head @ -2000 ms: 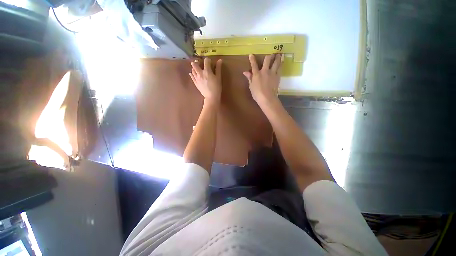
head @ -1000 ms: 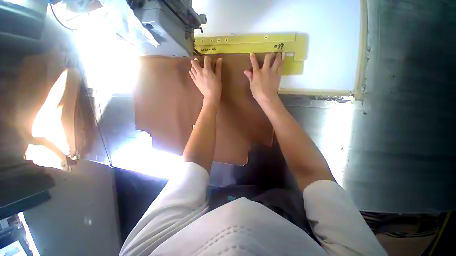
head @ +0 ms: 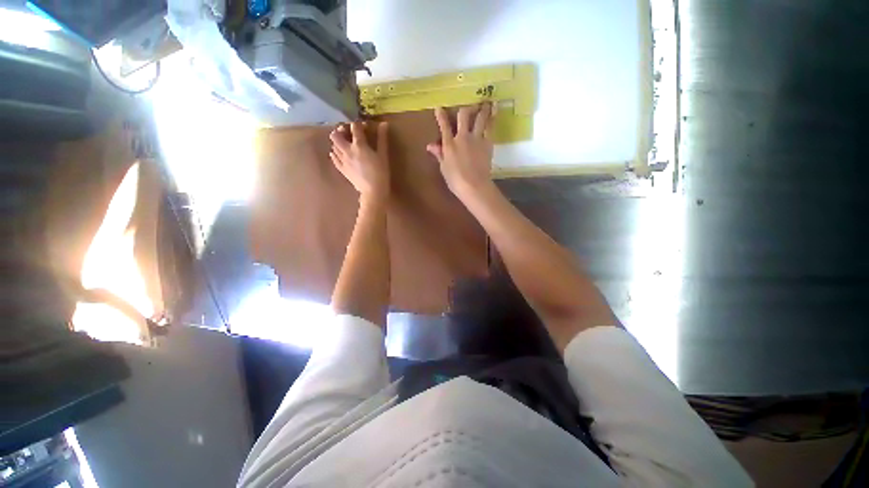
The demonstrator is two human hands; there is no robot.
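Note:
A brown garment panel (head: 419, 229) lies flat on the table, its top edge along the lower side of the yellow template (head: 429, 92). My left hand (head: 362, 160) lies palm down on the panel near the sewing head (head: 310, 62), fingers spread at the template edge. My right hand (head: 464, 152) lies palm down on the panel near the template's right part, fingertips at the yellow strip. Neither hand grips anything. The needle area is hidden.
A second brown pile (head: 124, 248) lies at the left under strong glare. A white bed (head: 581, 86) is behind the template. A grey metal surface (head: 772, 210) is at the right. Part of a lit screen shows at the bottom left.
The view has shifted, so the template, panel and both hands appear further left. The template looks slightly tilted. Both hands remain flat on the panel.

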